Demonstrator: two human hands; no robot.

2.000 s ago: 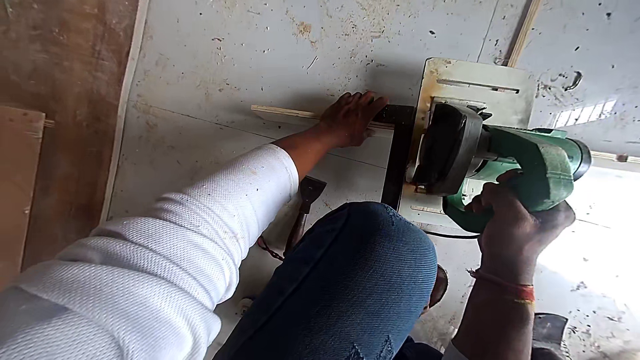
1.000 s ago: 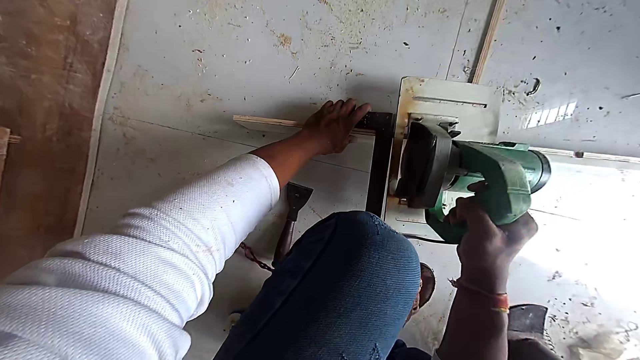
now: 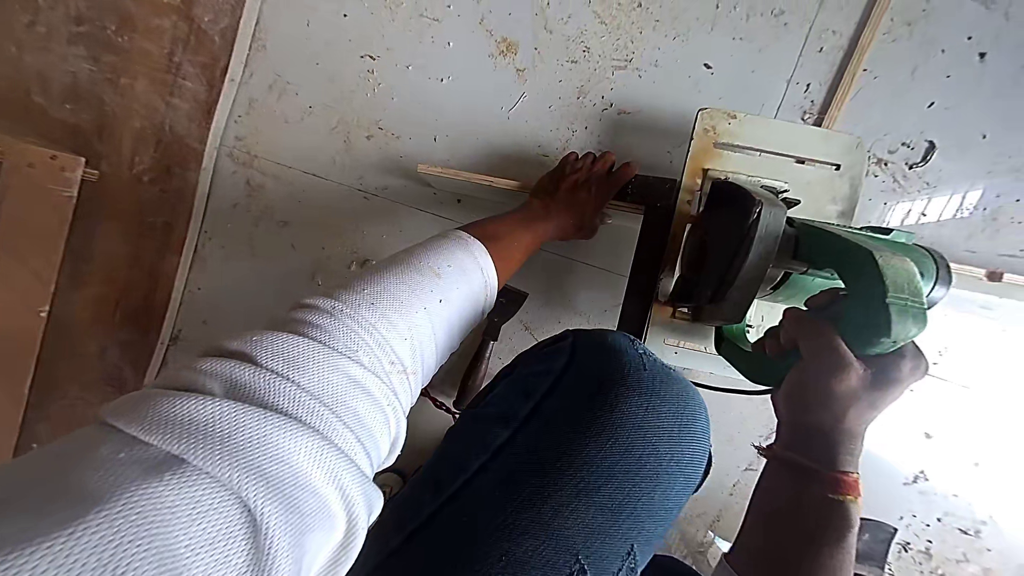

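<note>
My right hand (image 3: 840, 360) grips the rear handle of a green circular saw (image 3: 864, 272), whose flat metal base plate (image 3: 784, 156) rests on the pale board. Against the plate's left edge lies the dark blade of a try square (image 3: 642, 272). My left hand (image 3: 580, 196) presses on the square's stock (image 3: 650, 190) and on a narrow plywood strip (image 3: 472, 178) that runs out to its left. The saw's blade is hidden by the black guard (image 3: 720, 248).
Beside my bent knee (image 3: 576, 448) lies a wooden-handled scraper (image 3: 492, 344). A black cord (image 3: 728, 390) passes below the saw. Brown boards (image 3: 112, 200) are at the left, a thin wood strip (image 3: 856, 64) at the upper right. Sawdust specks the pale board (image 3: 384, 72).
</note>
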